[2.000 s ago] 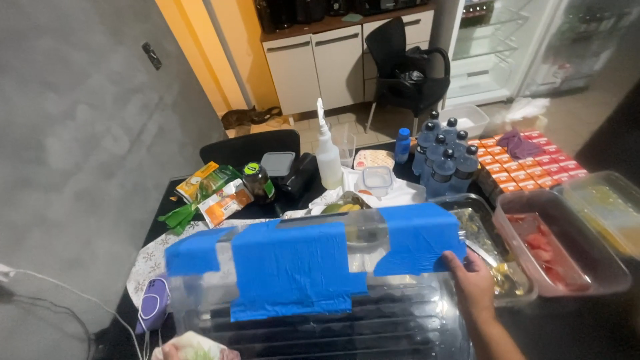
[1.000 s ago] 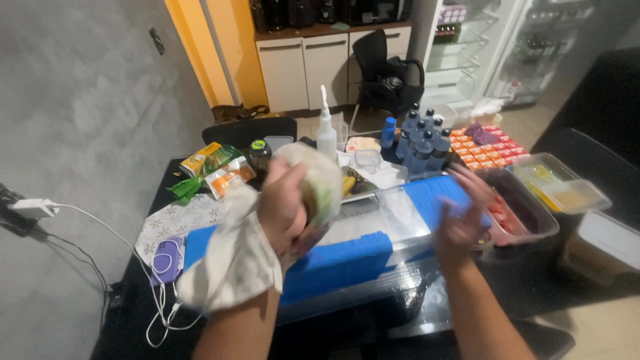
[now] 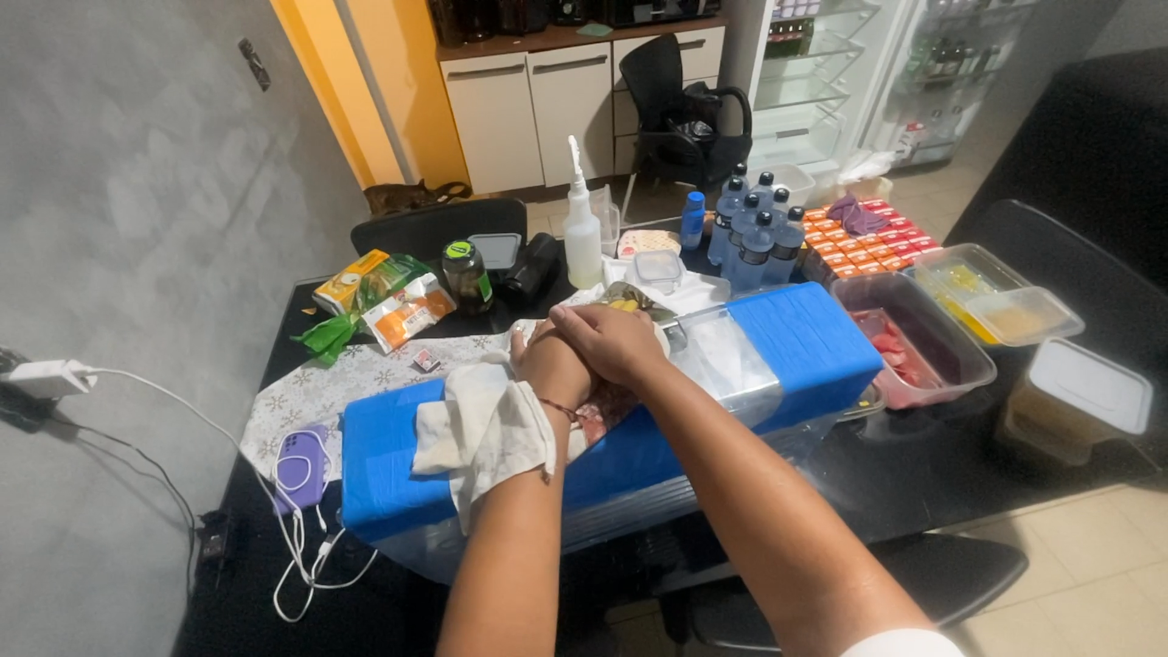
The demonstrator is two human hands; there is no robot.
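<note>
A clear plastic refrigerator drawer with blue tape (image 3: 803, 342) along its top lies across the black table. Above its middle my left hand (image 3: 552, 365) presses on a cloth, with a pale cloth (image 3: 488, 429) draped over the wrist. My right hand (image 3: 616, 342) lies over the back of my left hand, its fingers closed around it. Part of a patterned cloth (image 3: 607, 411) shows below the hands. What lies under my left palm is hidden. Just behind the hands are yellow pieces (image 3: 625, 304), partly covered.
Behind stand a spray bottle (image 3: 582, 233), a dark jar (image 3: 467, 276) and several water bottles (image 3: 756, 246). To the right are a tub of red pieces (image 3: 958, 365) and a lidded container (image 3: 1086, 392). A purple phone (image 3: 303, 467) with white cables lies left. An open refrigerator (image 3: 803, 91) stands behind.
My hands were apart one second ago, the left one raised with a cloth bundle. They have come together over the middle of the taped drawer, the right on top of the left.
</note>
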